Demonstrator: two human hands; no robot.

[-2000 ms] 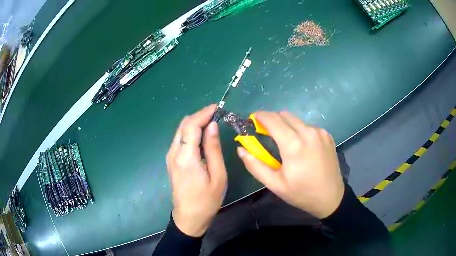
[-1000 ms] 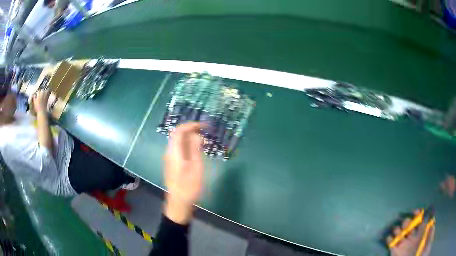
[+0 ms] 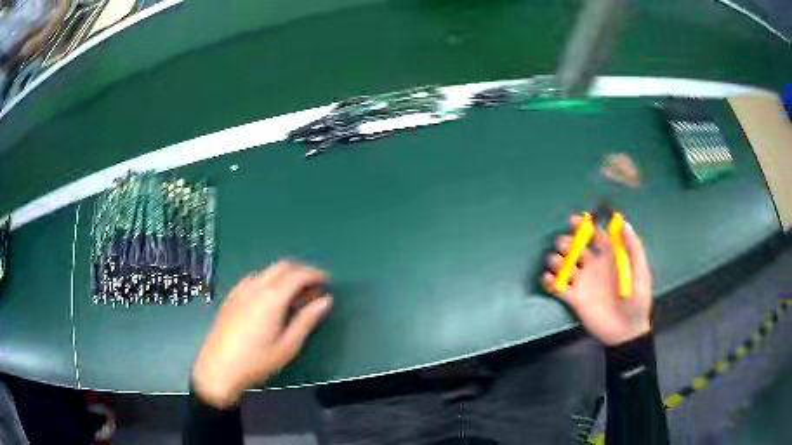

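Observation:
My right hand (image 3: 608,300) lies palm up at the right and holds the pliers (image 3: 622,261) with yellow handles spread and dark jaws pointing away from me. My left hand (image 3: 260,326) is over the bench at centre left, blurred, with thumb and fingers curled; no board shows in it. A row of circuit boards (image 3: 155,235) lies side by side at the left, green ends away from me and dark ends towards me. A loose pile of boards (image 3: 373,117) lies along the white strip.
A small reddish heap of bits (image 3: 622,169) lies beyond the pliers. A board batch (image 3: 702,149) and a brown cardboard piece (image 3: 764,152) are at the far right. Bright green strands (image 3: 560,105) lie on the white strip (image 3: 217,150). A blurred grey bar (image 3: 590,43) crosses the top.
The view has swung back to the right. My left hand has come away from the board row, which it was over a second ago. The pliers stay in my right hand; earlier they were at a board.

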